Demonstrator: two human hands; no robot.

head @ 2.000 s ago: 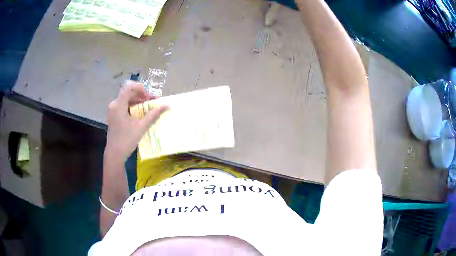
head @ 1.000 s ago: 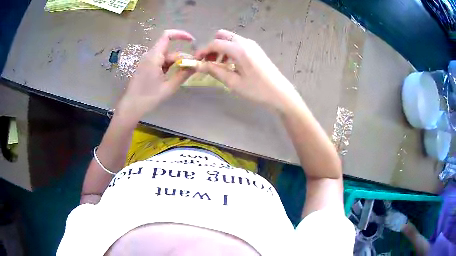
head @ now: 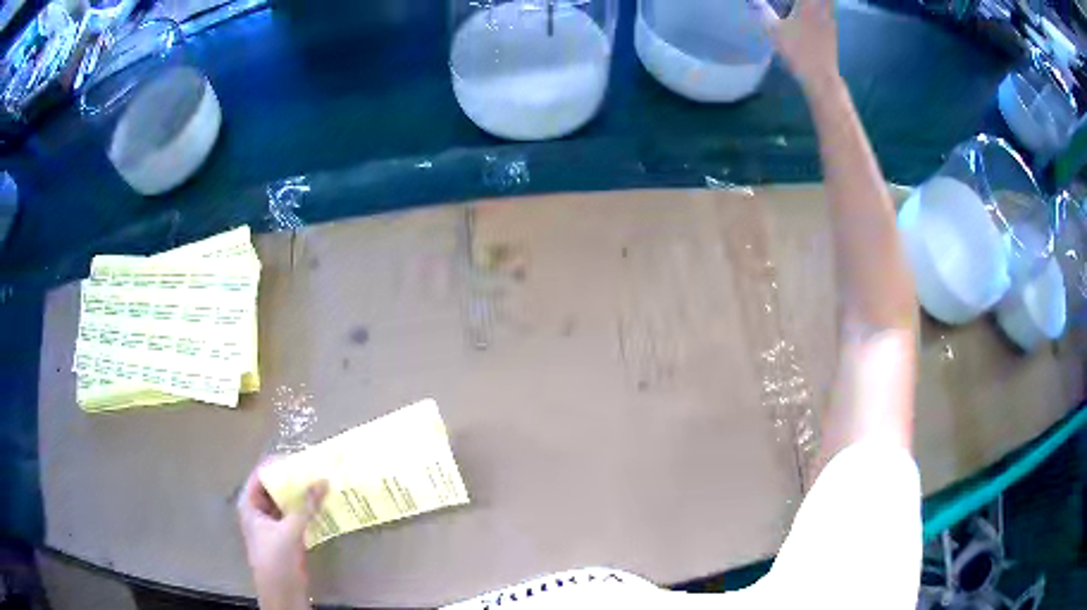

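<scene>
My left hand [head: 281, 524] holds a yellow label sheet [head: 387, 472] with rows of small print over the near left of the cardboard table cover [head: 572, 453]. The sheet is pinched at its left end. My right hand [head: 806, 38] is stretched far forward at the top of the view, at the right side of a white housing [head: 703, 54] on the dark green surface. The hand is small and blurred; I cannot tell whether it grips the housing or holds a label.
A spare label stack [head: 167, 322] lies at the table's left. Another housing with a clear cover [head: 530, 72] stands top centre, one [head: 167, 129] at upper left. Housings [head: 954, 250] sit at the right. A green crate [head: 995, 477] with white parts is below right.
The view has tilted up to show the dark green surface. My hands have parted: the right reached far forward to a housing, the left stayed near with the sheet, now opened out flatter.
</scene>
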